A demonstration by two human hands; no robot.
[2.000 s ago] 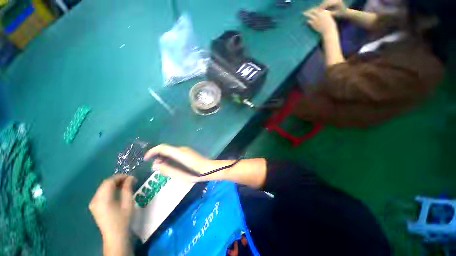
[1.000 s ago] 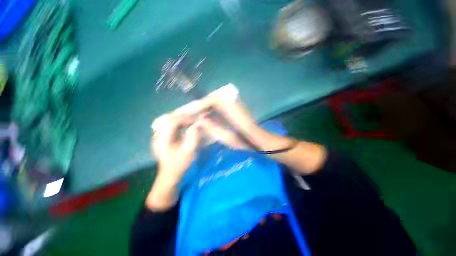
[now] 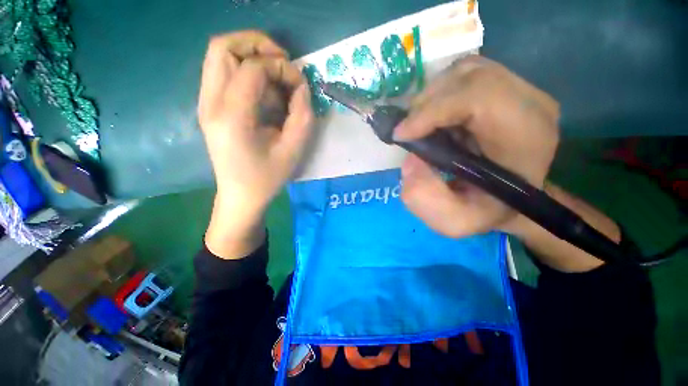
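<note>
A green circuit board strip (image 3: 364, 69) with several lobed boards lies on the white work block (image 3: 354, 147) at the bench edge. My right hand (image 3: 483, 143) grips the black soldering iron (image 3: 490, 177) like a pen; its metal tip points at the left end of the strip. My left hand (image 3: 260, 105) is at the strip's left end with thumb and fingertips pinched together. Whether a small component is between them cannot be seen. A blue apron (image 3: 400, 264) spreads from the block to my lap.
A heap of green panels (image 3: 53, 68) lies at the upper left, with a dark smartphone (image 3: 74, 172) below it. Cardboard boxes (image 3: 87, 275) and a red and blue stool (image 3: 143, 294) stand at the lower left. The iron's cable (image 3: 664, 256) runs off right.
The view has moved in close over the white block. My right hand now clearly holds the soldering iron at the strip. The soldering station and the other person have left the view.
</note>
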